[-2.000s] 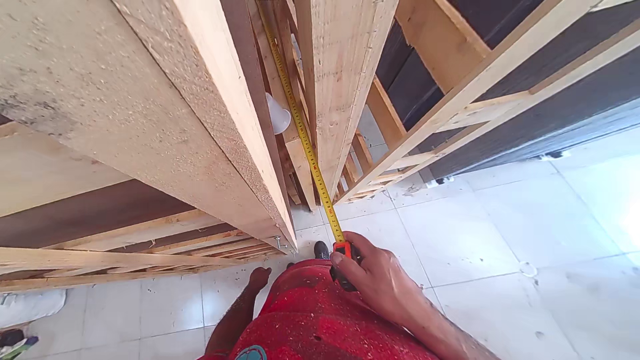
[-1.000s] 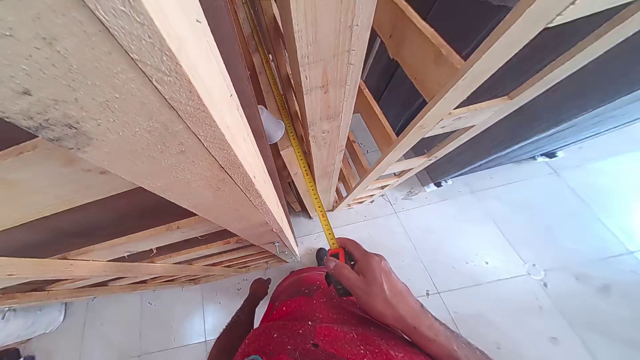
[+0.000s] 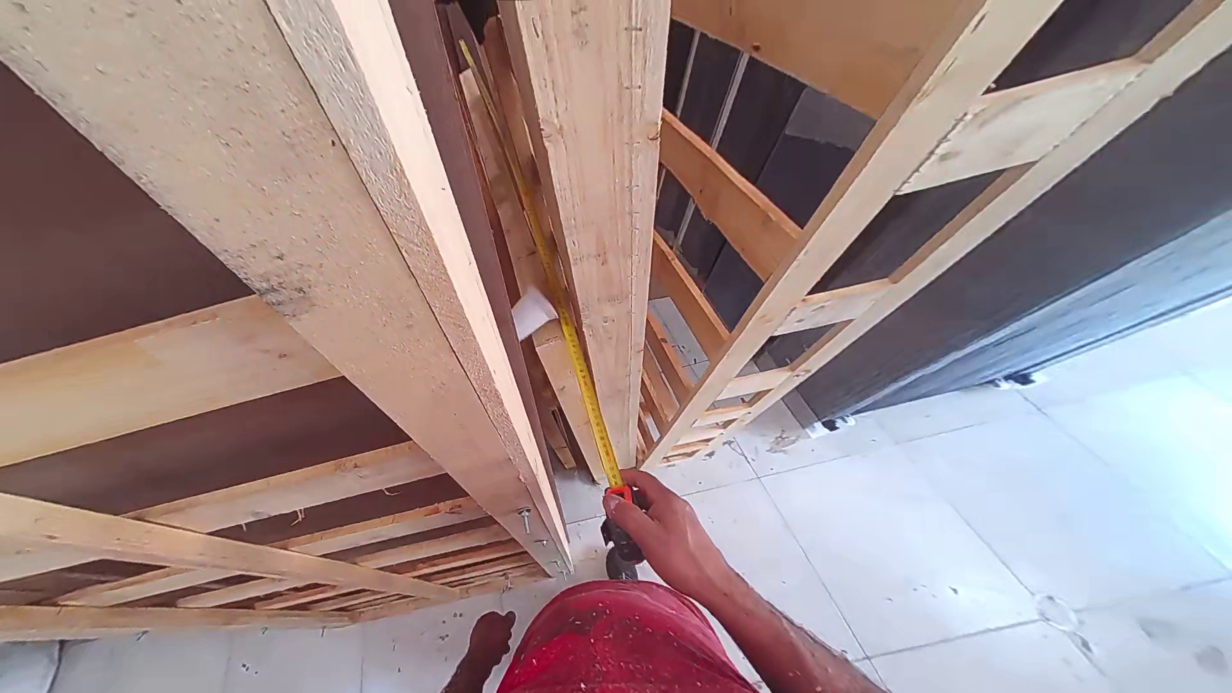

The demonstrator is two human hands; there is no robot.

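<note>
My right hand (image 3: 664,529) grips the black and orange case of a tape measure (image 3: 621,525) in front of my red shirt. From the case the yellow tape blade (image 3: 580,371) runs out long and straight, up between a thick wooden beam (image 3: 606,192) and a dark brown panel edge (image 3: 462,183). Its far end lies deep in the gap. A white cone-like piece (image 3: 532,313) touches or sits beside the blade. My left hand (image 3: 492,635) hangs low beside my body, its fingers curled, with nothing visible in it.
A timber frame with brown panels (image 3: 96,221) stands at the left, bolts (image 3: 525,520) sticking out near its end. At the right are a ladder-like wooden frame (image 3: 818,250) and a long dark panel (image 3: 943,279). White floor tiles (image 3: 943,539) lie below.
The tape stays drawn out in the gap, my right hand still on its case. My left hand stays low at my side. The view has shifted slightly.
</note>
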